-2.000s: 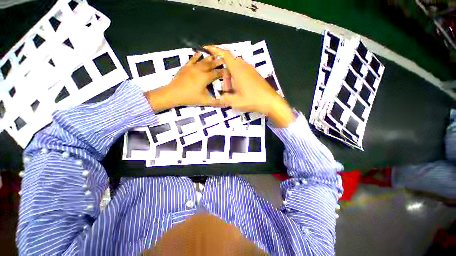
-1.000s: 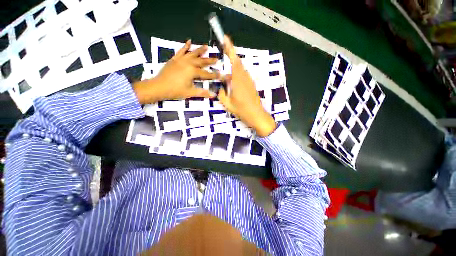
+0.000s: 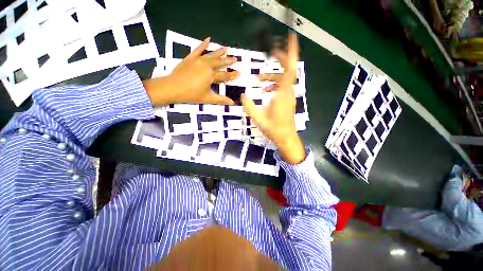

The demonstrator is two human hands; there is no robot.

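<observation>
My left hand (image 3: 197, 79) lies over the die-cut film sheets (image 3: 182, 138) with its fingers spread and nothing visible in it. My right hand (image 3: 278, 114) is just to the right, above the same sheets, with its fingers apart and one pointing up. A dark, blurred piece (image 3: 274, 43) is at its upper fingertips; whether it is a screen film stuck there cannot be told. A dark square (image 3: 234, 94) shows between the two hands. The sheets overlap and carry rows of dark squares, partly hidden by my hands.
Spent white carrier sheets (image 3: 85, 55) with square holes lie at the left. A stack of filled sheets (image 3: 370, 119) lies at the right on the dark green bench (image 3: 410, 159). The bench has a pale edge strip (image 3: 328, 46). Another person's sleeve (image 3: 434, 219) and a red object (image 3: 344, 214) are at lower right.
My hands have moved apart from touching. My right hand has moved right, its finger raised; the pale strip seen at its fingertips a second ago no longer shows clearly. The view has turned.
</observation>
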